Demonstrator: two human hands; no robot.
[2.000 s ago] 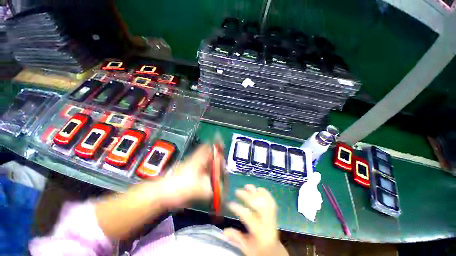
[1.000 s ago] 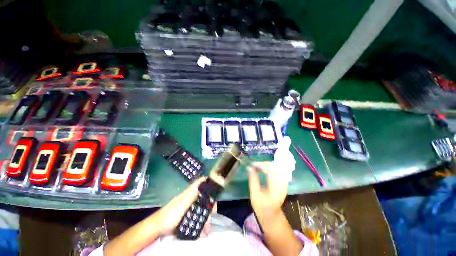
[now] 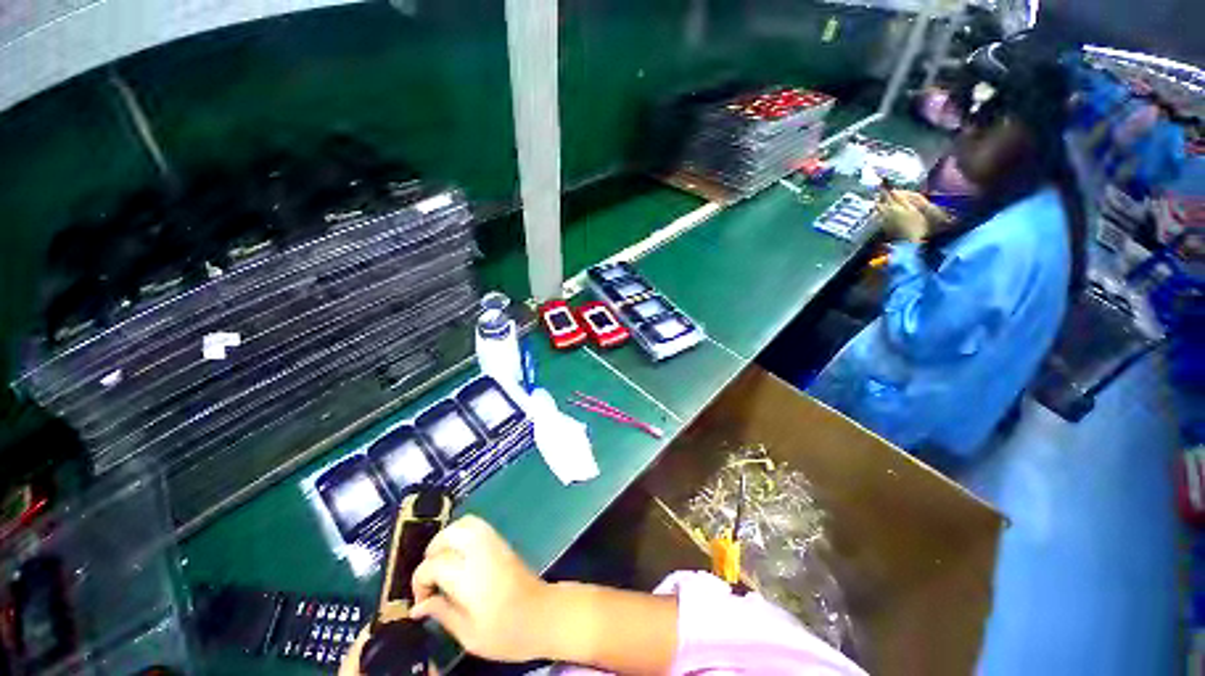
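Note:
An open flip phone (image 3: 415, 544) is at the lower left, its screen half pointing up and its lower part cut off by the frame. My right hand (image 3: 478, 590) lies over its right side, fingers curled on it near the hinge. My left hand (image 3: 354, 651) shows only as a bit of finger at the bottom edge, against the phone's lower half. Another open flip phone (image 3: 317, 625) lies on the bench to the left, keypad up. The window tray (image 3: 383, 518) holds a row of black-rimmed windows behind the held phone.
Stacked trays (image 3: 264, 317) stand at rear left. A bottle (image 3: 497, 346), white wipe (image 3: 564, 439), magenta tweezers (image 3: 616, 413), red phones (image 3: 562, 325) and second window tray (image 3: 648, 312) lie rightward. A scrap box (image 3: 912, 528) with an orange-handled tool (image 3: 726, 557) is below; a blue-clad person (image 3: 978, 304) sits right.
The view has swung right, bringing in the seated person and more of the scrap box. My right hand has moved onto the held phone. My left hand is now mostly out of frame.

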